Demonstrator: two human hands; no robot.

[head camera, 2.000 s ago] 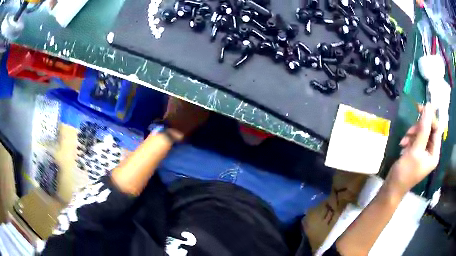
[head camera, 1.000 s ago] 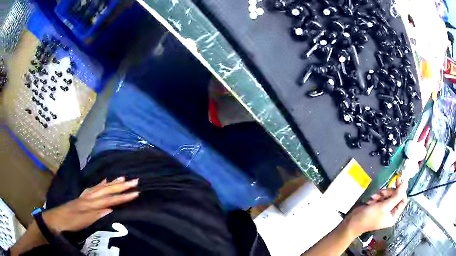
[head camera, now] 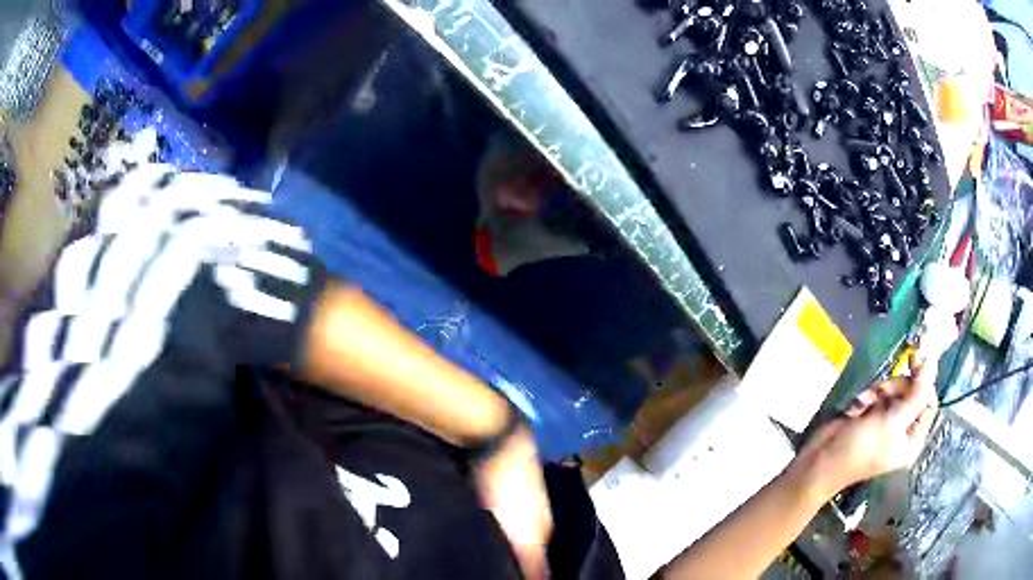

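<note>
Many glossy black earbuds (head camera: 872, 147) lie in a loose pile on the dark mat (head camera: 680, 181). My right hand (head camera: 878, 436) is at the bench's right end, beside a cream card (head camera: 790, 363) with a yellow-orange strip. Its fingertips are together near a pale object (head camera: 942, 304); whether they hold anything is too small to tell. My left hand (head camera: 521, 504) is blurred, low over my black shirt. Its fingers are partly cut off by the lower edge, so its grip cannot be seen.
The scratched green bench edge (head camera: 578, 164) runs diagonally. White sheets (head camera: 691, 487) lie at its near corner. Blue bins (head camera: 187, 45) and a tray of small dark parts (head camera: 96, 147) are at upper left. Clear plastic bags (head camera: 963, 476) and a dark cable are at far right.
My left hand has moved right across my shirt, and its forearm now crosses my lap. My right hand has stayed at the bench's right end. The camera view has shifted slightly.
</note>
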